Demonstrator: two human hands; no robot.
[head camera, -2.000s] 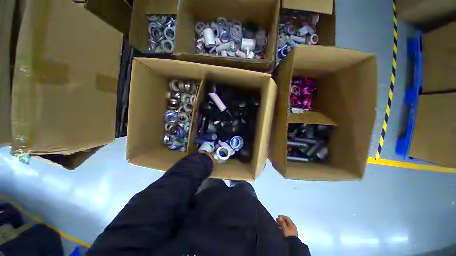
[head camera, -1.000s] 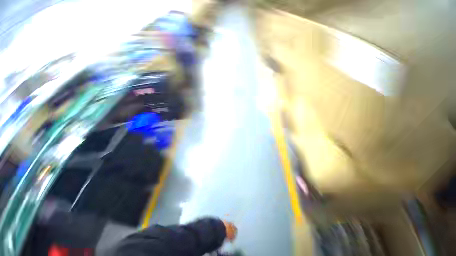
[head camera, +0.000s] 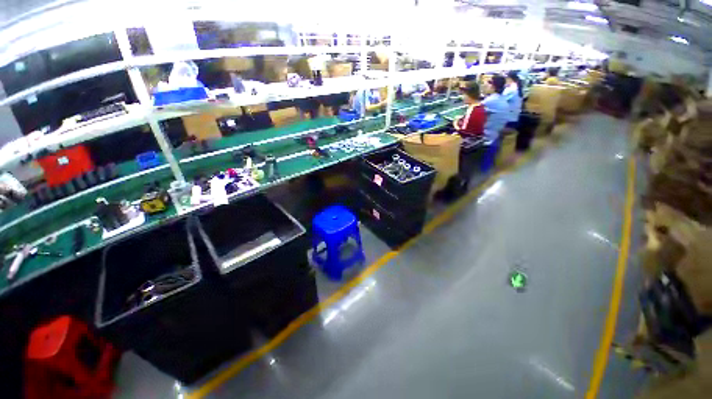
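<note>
Neither of my hands is in the picture. Nearest in front of me on the left is the green-topped line bench (head camera: 293, 146) with small white, black and coloured parts on it. Below its edge stand two deep black crates; the left crate (head camera: 148, 269) holds dark parts with cords, and the right crate (head camera: 250, 226) has a pale flat piece inside. A yellow and black item (head camera: 155, 202) lies on the bench above them. The small parts are too blurred to name.
A blue stool (head camera: 336, 238) stands beside stacked black crates (head camera: 396, 195). A red stool (head camera: 66, 358) is at the lower left. Several people sit along the bench, one in a red top (head camera: 473, 119). The grey aisle (head camera: 500, 257) has yellow lines, with brown cartons (head camera: 683, 234) on the right.
The view has swung from open cartons of loose parts, through a blurred aisle, to the bench and aisle. The hand and dark sleeve seen earlier have left the picture.
</note>
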